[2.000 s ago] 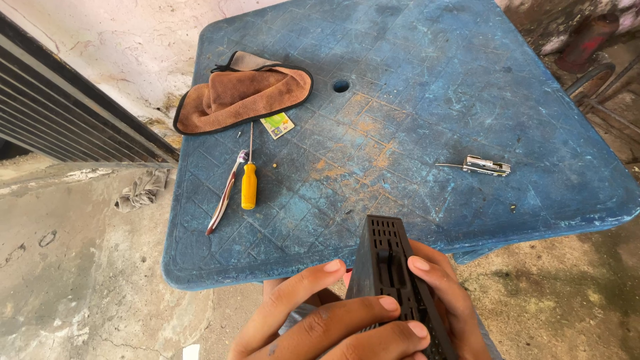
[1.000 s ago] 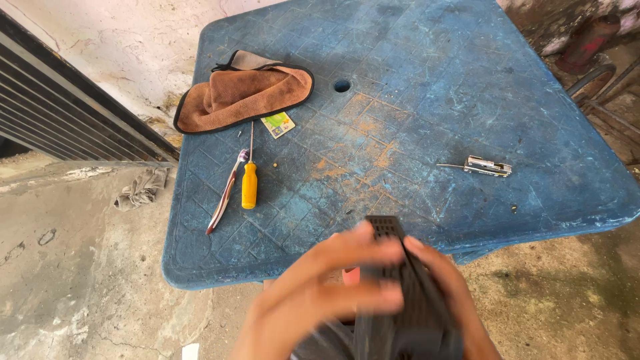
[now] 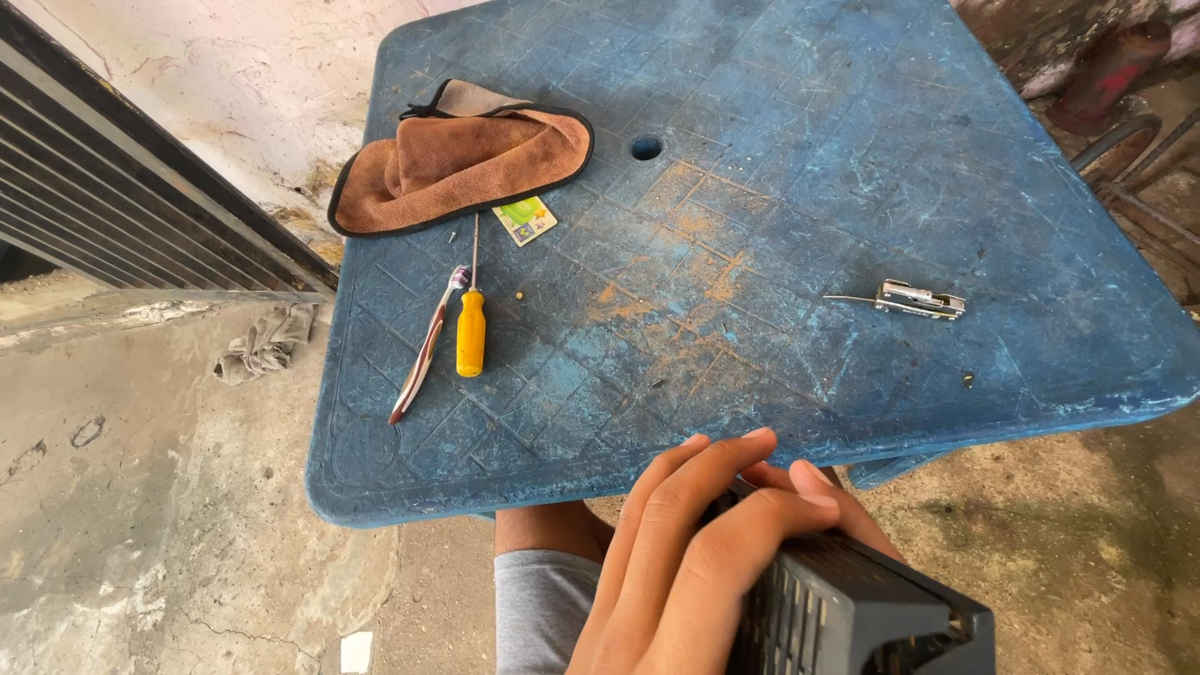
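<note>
A black plastic housing with slotted vents is held at the lower right, just off the table's near edge. My left hand lies over its top and left side, fingers curled on it. Behind it, my right hand shows only in part, its fingers against the far side. On the blue plastic table lie a yellow-handled screwdriver, a toothbrush beside it, and a small metal mechanism with a thin rod at the right.
A brown cloth with black edging lies at the table's back left, partly over a green and yellow card. A small screw sits near the screwdriver tip. Sandy dust surrounds the middle, near a round hole. A rag is on the floor.
The black housing has been turned and lowered, so a different side of it shows. My left hand has shifted over its top, and my right hand is now mostly hidden behind it.
</note>
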